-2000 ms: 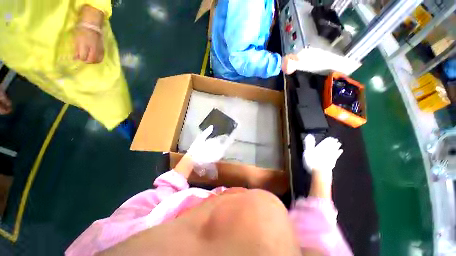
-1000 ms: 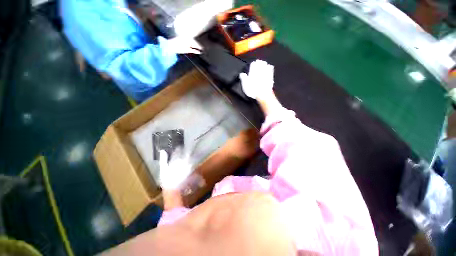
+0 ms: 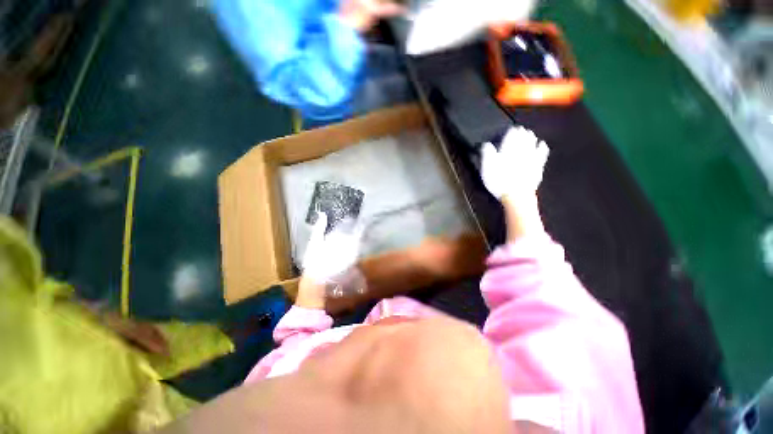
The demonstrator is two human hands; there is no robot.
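Note:
My left hand (image 3: 330, 252), in a white glove, is over the open carton (image 3: 246, 229) and holds a dark square device unit (image 3: 336, 204) by its near edge. The unit looks grey and speckled, as if inside a clear plastic bag. Some clear plastic hangs below the hand. My right hand (image 3: 514, 163), also gloved, is over the black line surface (image 3: 585, 229) with its fingers apart, beside flat black units (image 3: 462, 97). Whether it touches them is not clear.
A pale sheet (image 3: 411, 169) lies in the carton with a thin dark line on it. An orange bin (image 3: 542, 91) with dark parts stands beyond the black units. A person in blue (image 3: 297, 55) is ahead. Yellow clothing (image 3: 59, 339) shows at lower left.
The view has swung round. The carton and orange bin sit further right in the picture than one second ago. My left hand still holds the unit, and my right hand stays near the black units.

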